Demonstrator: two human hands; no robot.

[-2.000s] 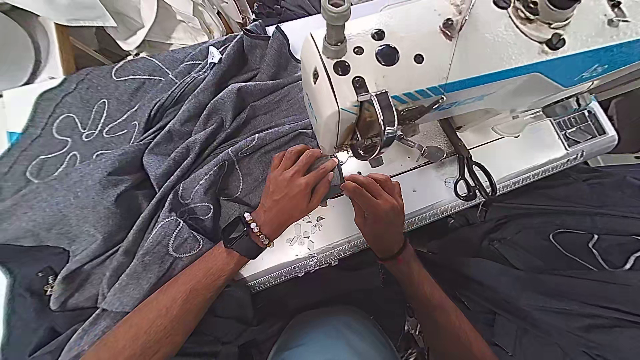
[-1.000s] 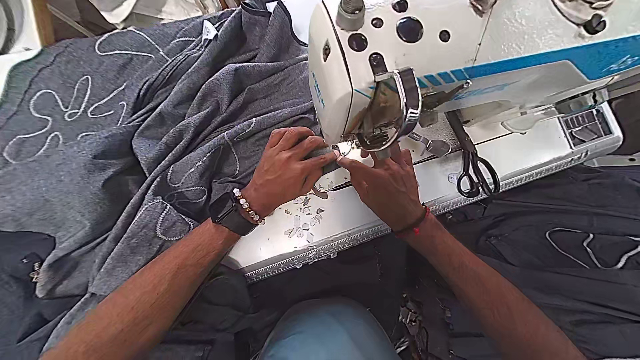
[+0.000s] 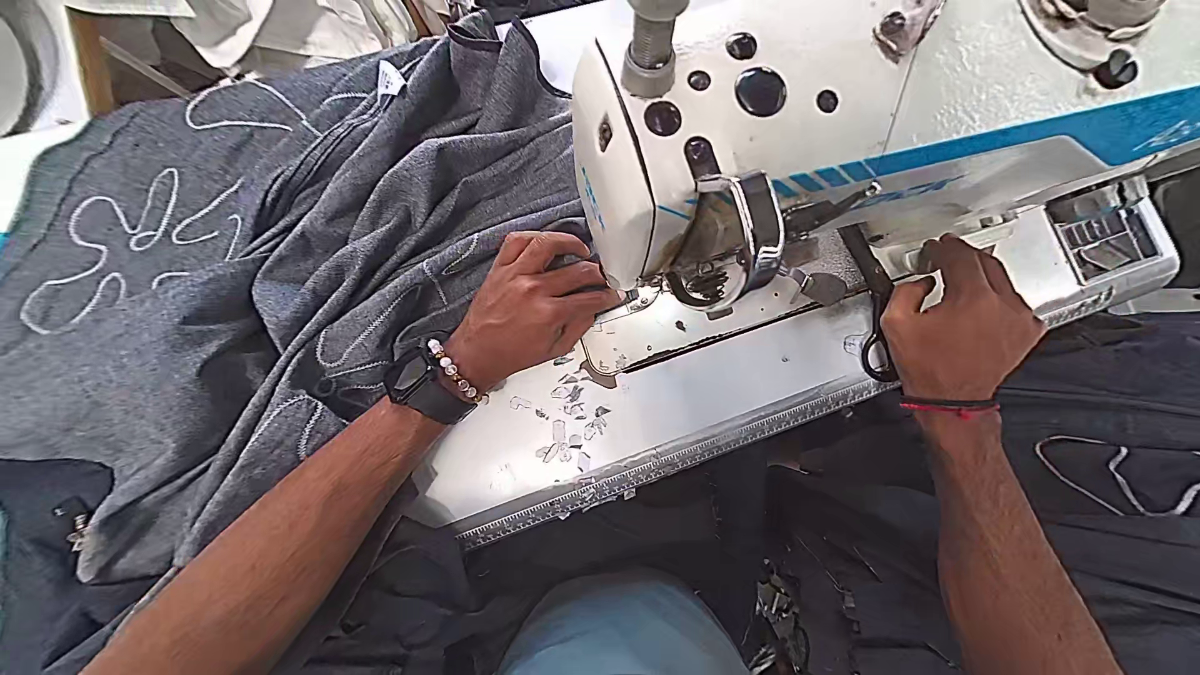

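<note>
My left hand [image 3: 539,305] is bent beside the needle area of a white and blue sewing machine [image 3: 614,169], its fingertips near the presser foot; whether they pinch a bit of cloth cannot be told. Dark grey fabric with light looping stitched lines [image 3: 375,225] lies against and behind that hand. On the right, my right hand [image 3: 961,319] is over the machine bed by a pair of black-handled scissors [image 3: 877,314], its fingers curled and partly hidden from view. The scissors lie across the bed, one handle loop next to the hand.
Small scraps [image 3: 567,427] are scattered on the bed's left part. A measuring scale runs along its front edge [image 3: 675,459]. A compartment with small parts [image 3: 1102,234] is at the bed's right end. More dark stitched cloth [image 3: 1116,469] hangs at the right.
My right hand has moved right, from the needle area to beside the scissors. My left hand remains near the presser foot.
</note>
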